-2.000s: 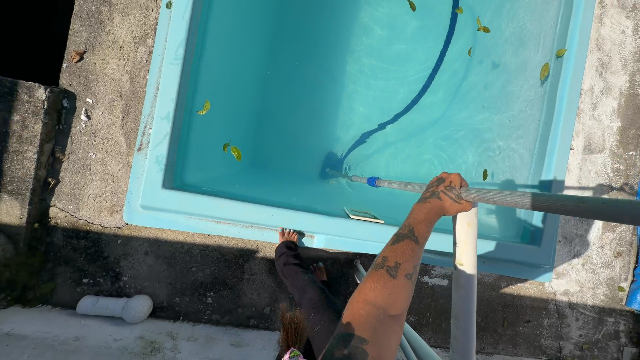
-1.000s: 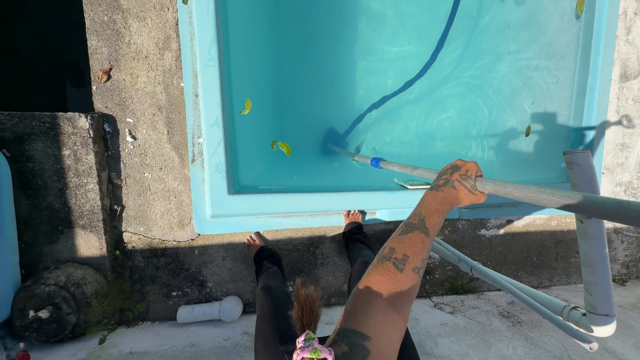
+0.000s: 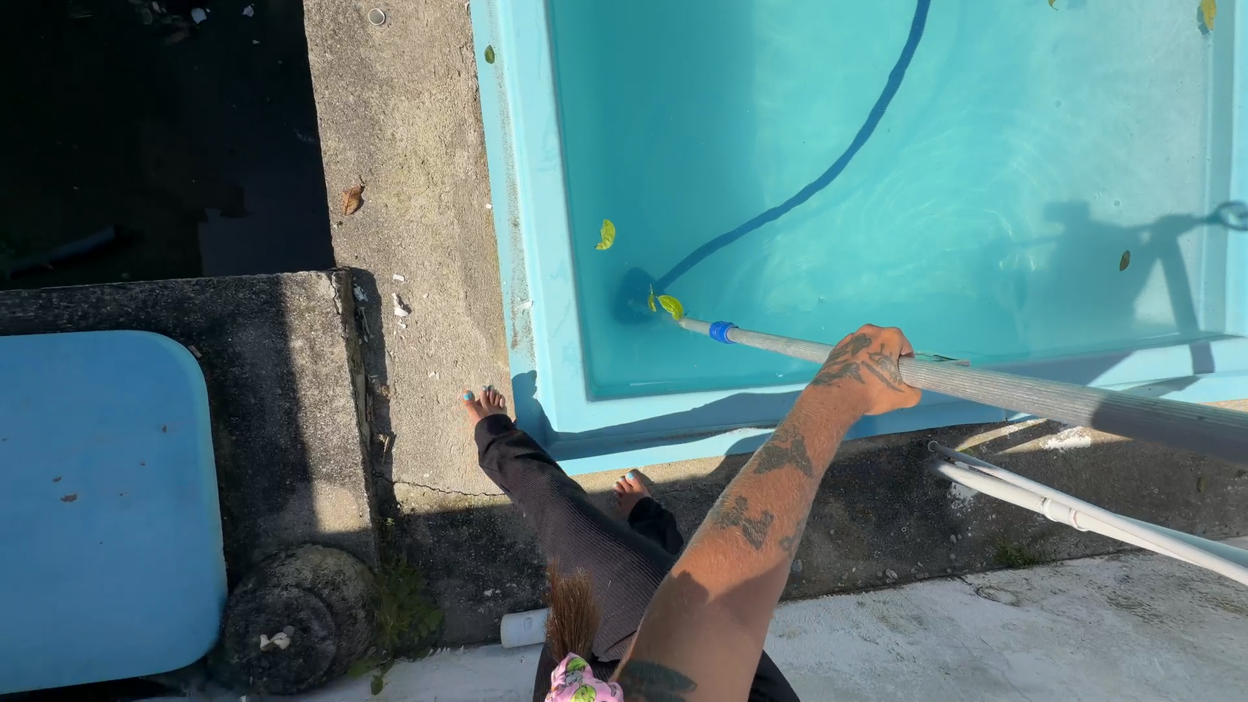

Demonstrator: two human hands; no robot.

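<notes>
My right hand [image 3: 873, 370], at the end of a tattooed forearm, is closed around a ribbed metal telescopic pole [image 3: 1033, 395]. A blue collar [image 3: 721, 331] joins its thinner part. The pole's far end reaches into the water near the pool's corner, by a blurred dark pool vacuum head [image 3: 639, 292]. From there a dark blue hose [image 3: 829, 175] curves up through the pool. Yellow-green leaves [image 3: 670, 306] lie beside the pole tip. My left hand is out of view.
The light blue pool rim [image 3: 546, 409] borders a concrete edge [image 3: 409, 195] where my bare feet stand. A dark opening [image 3: 146, 146] lies at upper left, above a blue panel [image 3: 97, 507]. White pipes [image 3: 1092, 512] lie at lower right; a short white pipe [image 3: 525, 629] is behind my feet.
I have stepped left toward the pool's corner, and one foot is now beside its left side. My right hand stays on the pole. The view has shifted left.
</notes>
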